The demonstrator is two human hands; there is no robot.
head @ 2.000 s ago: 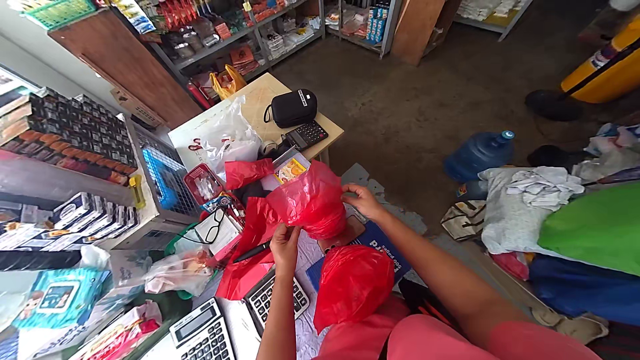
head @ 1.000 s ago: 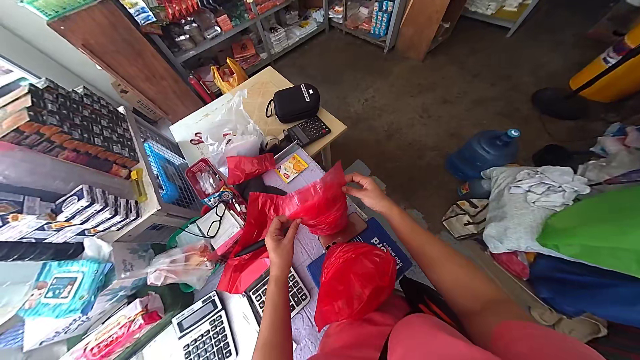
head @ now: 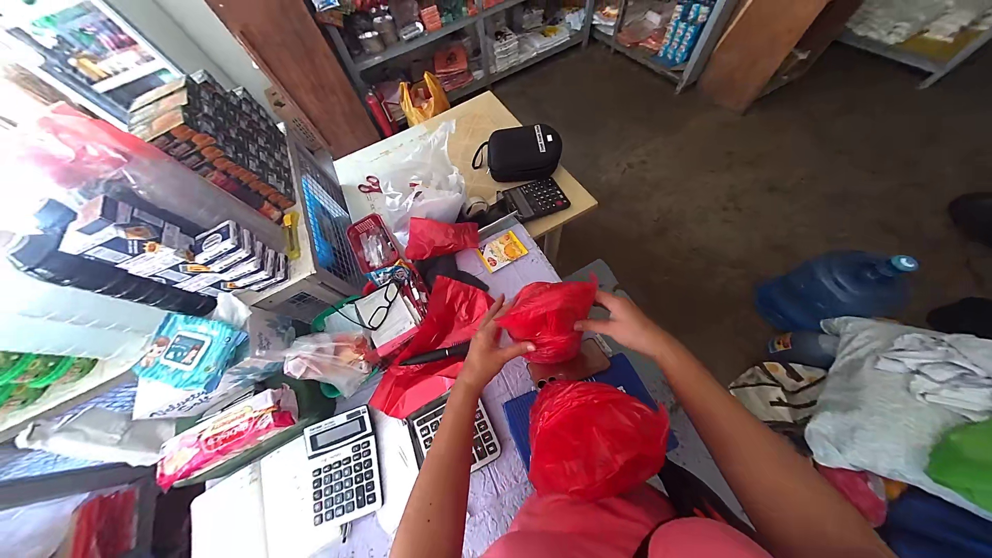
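Note:
A red plastic bag [head: 547, 322] is bunched upright between my hands, above a blue book [head: 620, 378] and a brown phone-like object. My left hand [head: 496, 345] grips its left side, thumb towards its lower part. On its right side, my right hand [head: 616, 322] holds the edge with bent fingers. Nearer my body rests a second red plastic bag, full and rounded [head: 593, 438]. More red plastic [head: 446, 325] lies flat to the left, with a black pen [head: 435, 354] on it. What the bags contain is hidden.
Two desk calculators [head: 343, 465] lie left of my left forearm. Eyeglasses [head: 377, 308], a red basket [head: 373, 242] and a yellow sachet [head: 503, 250] lie farther up the table. A black case [head: 525, 153] stands at the back. A blue water jug [head: 833, 288] lies on the floor at right.
The red plastic between my hands was spread wider and slanted; now it is gathered into a compact, upright bundle. My left hand has moved up to its side.

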